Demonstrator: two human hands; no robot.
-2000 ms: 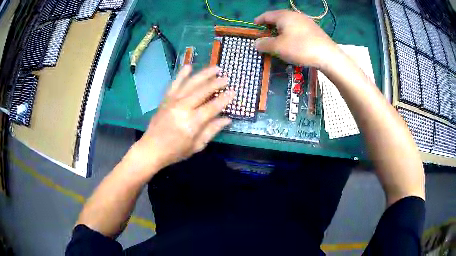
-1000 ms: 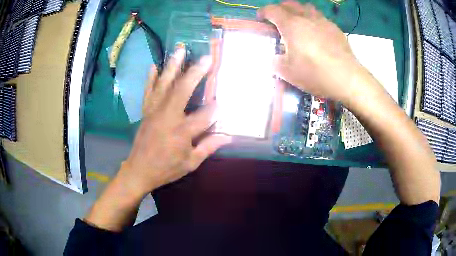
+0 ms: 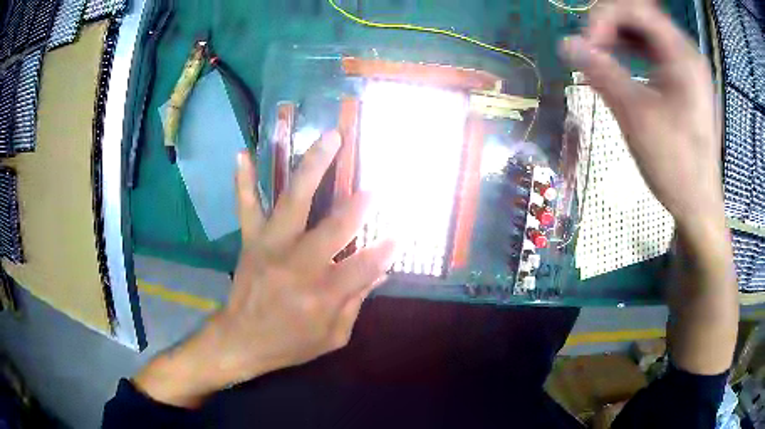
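The LED dot-matrix module [image 3: 411, 176] glares white in the test fixture [image 3: 310, 63], framed by orange-brown guide rails [image 3: 465, 197]. Separate dots show only at its bottom edge. My left hand [image 3: 294, 272] has spread fingers, with fingertips on or over the module's lower left edge and the left rail; contact is hard to tell. My right hand [image 3: 658, 109] is raised at the upper right, away from the module, slightly blurred, thumb and forefinger near each other; nothing shows in it. A cream contact piece [image 3: 503, 104] is at the module's top right. The switch row [image 3: 537, 226] is to its right.
Yellow-and-black-handled cutters [image 3: 183, 92] lie by a light blue card [image 3: 210, 155] on the left. A perforated white sheet [image 3: 616, 193] lies right of the fixture. A yellow wire [image 3: 419, 28] runs behind. Trays of modules stand left [image 3: 122, 176] and right [image 3: 742, 109].
The module went from unlit to glaring white. My right hand has left the fixture's top right corner, moving right and uncovering the contact piece. My left hand stays at the left edge. The view has shifted.
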